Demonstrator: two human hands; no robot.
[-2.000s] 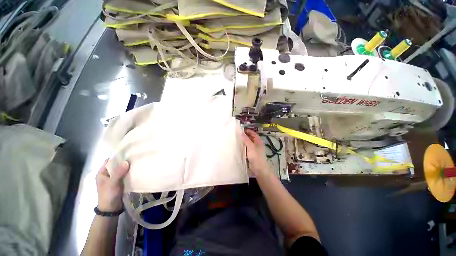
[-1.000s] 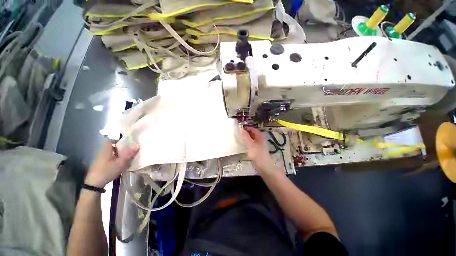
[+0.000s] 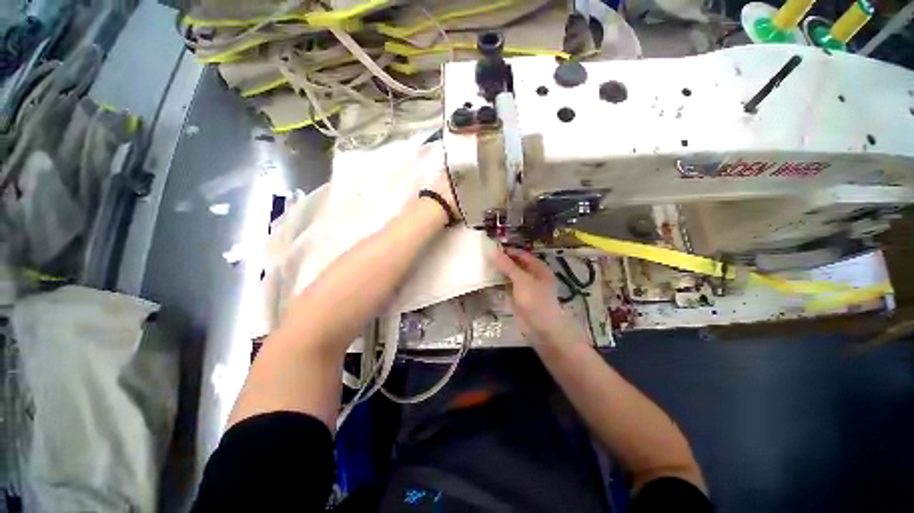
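Observation:
An off-white canvas bag body (image 3: 336,235) lies left of the needle, its right edge at the presser foot (image 3: 498,228). My right hand (image 3: 529,286) holds the bag's edge just in front of the presser foot. My left forearm reaches across the bag. My left hand (image 3: 447,190) is mostly hidden behind the left end of the sewing machine's arm (image 3: 611,130), so its fingers cannot be seen. Yellow binding tape (image 3: 651,254) runs from the right to the needle area. Beige bag handles (image 3: 386,366) hang over the table's front edge.
Dark green snips (image 3: 574,278) lie on the bed right of my right hand. Bags with yellow edges (image 3: 401,40) are stacked behind. Loose grey-beige bags (image 3: 90,391) lie at the left. Thread cones (image 3: 792,15) stand behind the machine arm.
My left hand has moved from the bag's left part across to behind the machine head. My right hand stays by the presser foot. The view has shifted slightly.

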